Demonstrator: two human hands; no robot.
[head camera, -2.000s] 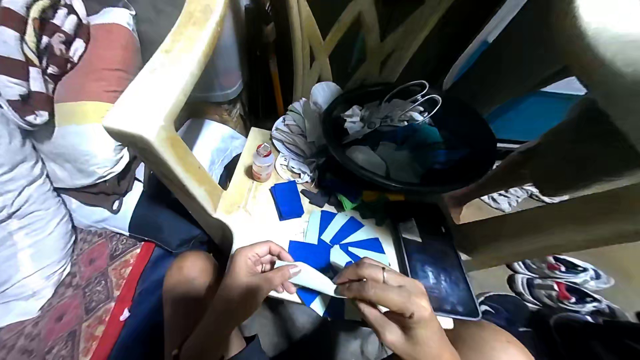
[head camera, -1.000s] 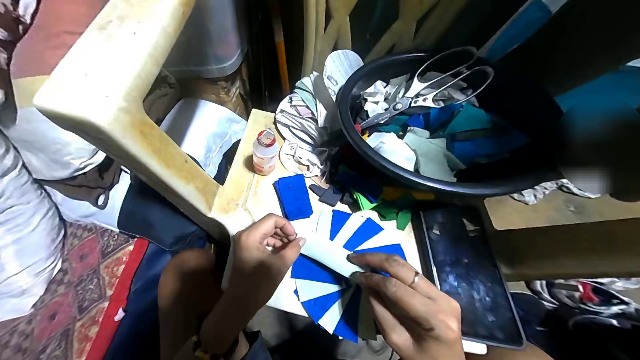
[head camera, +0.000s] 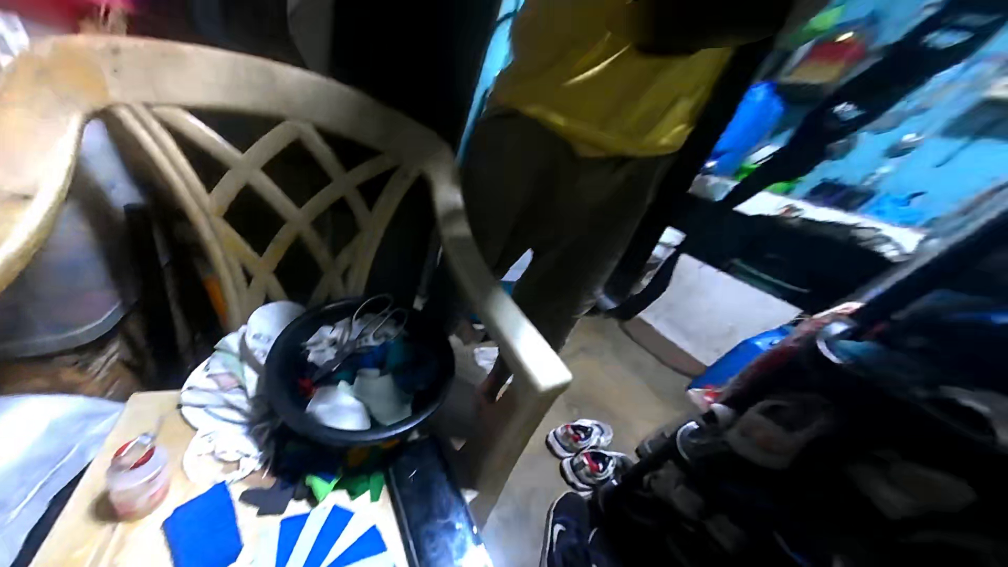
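Neither of my hands shows in the head view now. Low in the frame, a fan of blue and pale strips (head camera: 327, 539) lies on the seat of a plastic chair, cut off by the bottom edge. To its left is a blue fabric piece (head camera: 203, 526), and beyond that a small jar with a red rim (head camera: 138, 482). Green scraps (head camera: 346, 486) and a dark scrap (head camera: 268, 498) lie behind the fan. A black basin (head camera: 358, 441) holds fabric scraps and scissors (head camera: 358, 339). A dark flat glossy device (head camera: 437, 504) lies right of the strips.
The chair's lattice back (head camera: 295, 213) and armrest (head camera: 512, 331) surround the basin. A bundle of light cloth (head camera: 220, 402) leans against the basin. Behind the chair stands a person in a yellow top (head camera: 606, 102). Shoes (head camera: 587, 453) sit on the floor, beside a dark cluttered rack (head camera: 787, 472) at right.
The view has swung up and to the right. Both hands, which held a pale strip over the fan in the earlier frames, have left the view. A standing person now shows.
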